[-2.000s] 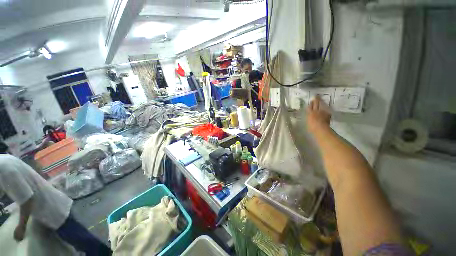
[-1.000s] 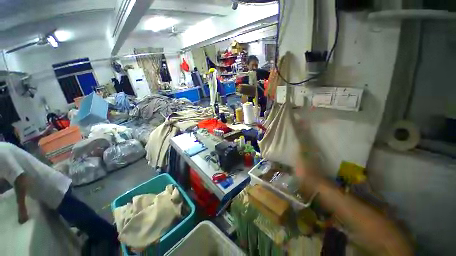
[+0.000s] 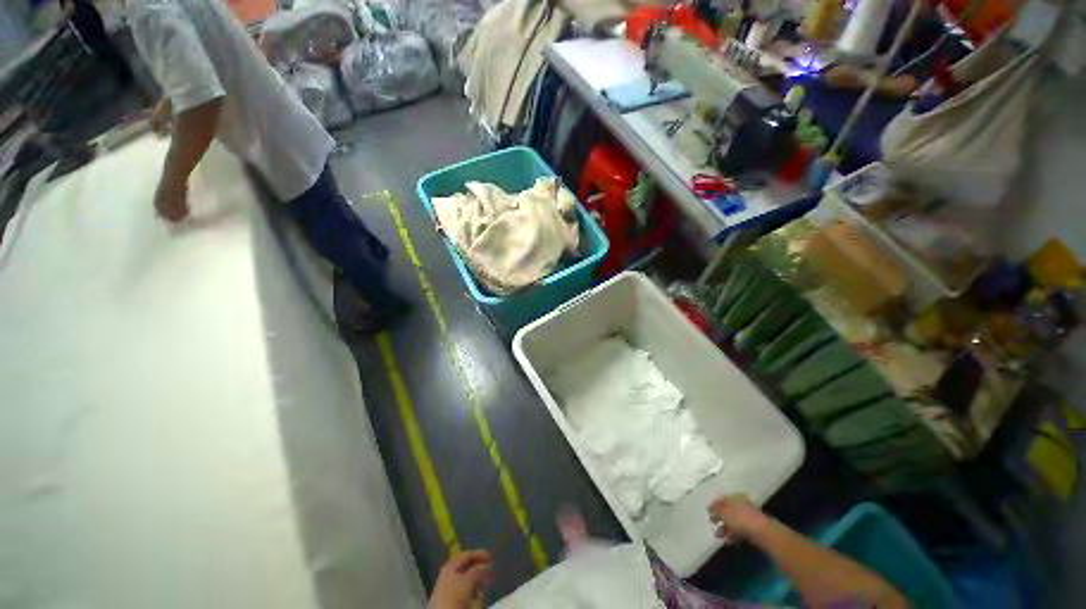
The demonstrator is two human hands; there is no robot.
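Note:
A white plastic tub (image 3: 762, 416) stands on the floor in front of me, with white cloth pieces (image 3: 631, 416) lying in it. My right hand (image 3: 736, 519) is over the tub's near right part, fingers loosely curled, with nothing visible in it. My left hand (image 3: 462, 579) is at the bottom edge, partly cut off, fingers bent and a little apart, with nothing visible in it. A white surface, possibly cloth (image 3: 590, 583), lies between my hands at the bottom edge.
A teal tub (image 3: 524, 312) with beige cloth stands beyond the white tub. A long table with white cloth (image 3: 143, 393) is at left, with a person (image 3: 238, 95) beside it. A sewing machine table (image 3: 703, 196), green cloth stacks (image 3: 810, 369) and another teal tub (image 3: 875, 553) are at right.
My view has turned down and left, from the wall switches to the tubs and floor. My right arm has come down from the switches. My left hand has come into view.

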